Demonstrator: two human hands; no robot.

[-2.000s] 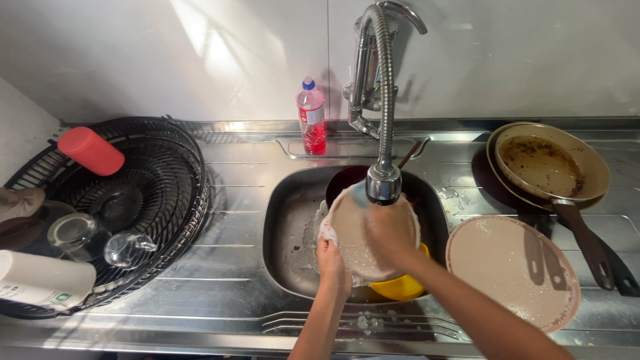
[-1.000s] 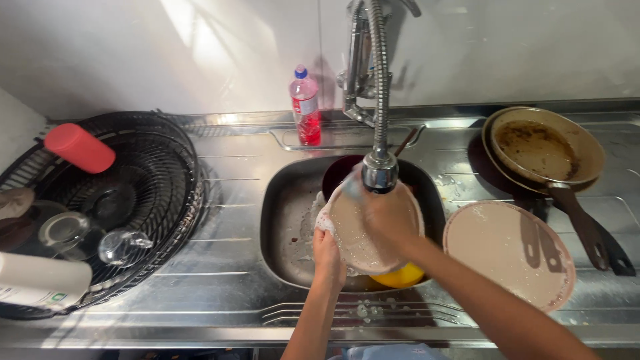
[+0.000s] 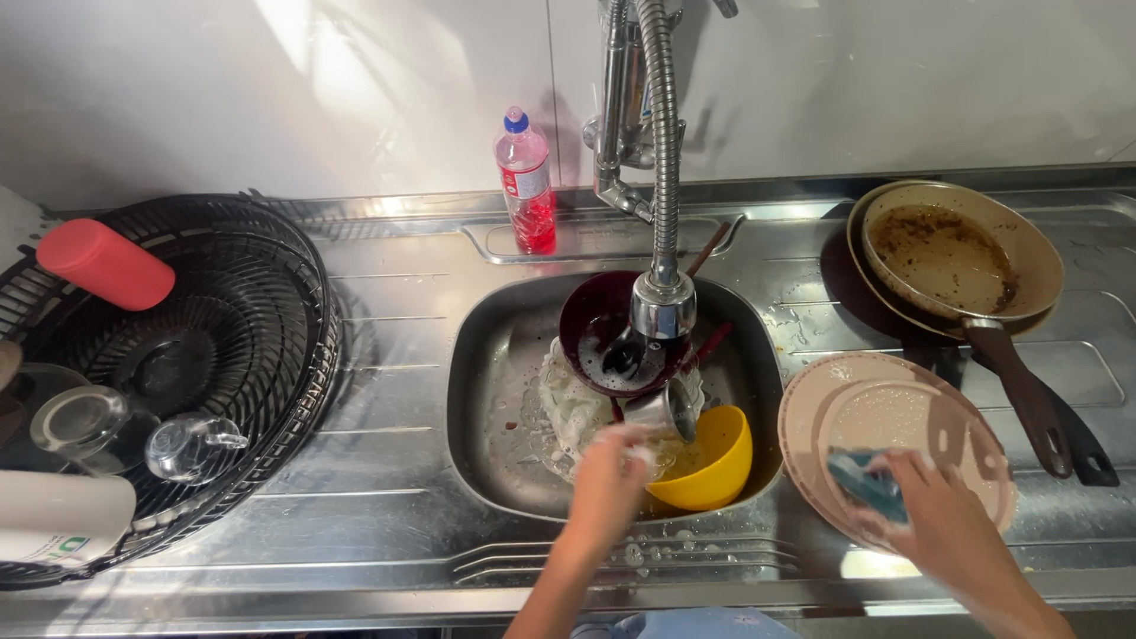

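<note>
My left hand (image 3: pixel 612 470) is over the front of the sink, its fingers at a small metal cup (image 3: pixel 652 410); blur hides whether they grip it. My right hand (image 3: pixel 923 506) holds a blue sponge (image 3: pixel 863 484) above a smaller plate (image 3: pixel 887 417), which lies on a larger pink plate (image 3: pixel 806 426) right of the sink. In the steel sink (image 3: pixel 497 373) are a dark red bowl (image 3: pixel 590 311) with suds and a dark spoon, a yellow bowl (image 3: pixel 719 461), and a soapy clear glass dish (image 3: pixel 564 399) partly under the red bowl.
A chrome spring-hose faucet (image 3: pixel 664 302) hangs over the sink. A bottle of red liquid (image 3: pixel 528 191) stands behind it. Stacked frying pans (image 3: pixel 941 257) sit at back right. At left, a black dish rack (image 3: pixel 293 266) holds a red cup (image 3: pixel 106 264), clear glass cups (image 3: pixel 186 448) and a white container (image 3: pixel 62 515).
The plate held over the sink is out of my left hand; a smaller plate now lies on the pink one at right. My right hand has moved right, and the sink's contents are more exposed.
</note>
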